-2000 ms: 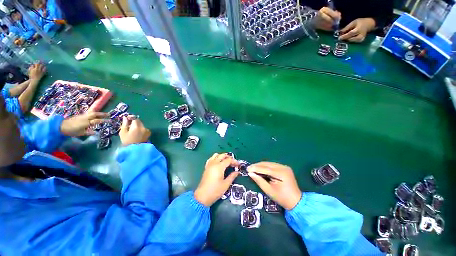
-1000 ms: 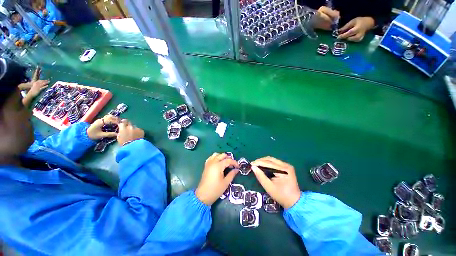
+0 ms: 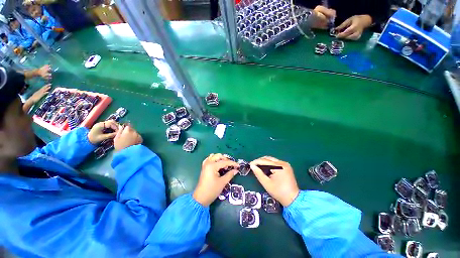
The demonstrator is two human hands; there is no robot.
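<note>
My left hand (image 3: 213, 177) is bare and holds a watch housing (image 3: 243, 167) by its left side, at the centre of the view. My right hand (image 3: 277, 180) holds thin black tweezers (image 3: 273, 167) like a pen, with its fingertips at the housing's right side. The tool's tip is hidden by the fingers. Loose housings (image 3: 249, 217) lie on the green bench just below my hands. A small stack of housings (image 3: 323, 172) stands to the right of my right hand.
A pile of housings (image 3: 408, 207) lies at far right. A metal post (image 3: 169, 65) rises at left centre, with several housings (image 3: 173, 133) near its foot. A neighbour in blue works at left beside a red-pink tray (image 3: 103, 105). Opposite are a clear blister tray (image 3: 270, 44) and blue box (image 3: 414, 41).
The view has shifted slightly. A housing now lies right of the post, where none lay before. The black tool lies flatter in my right hand. My left hand still holds the housing.
</note>
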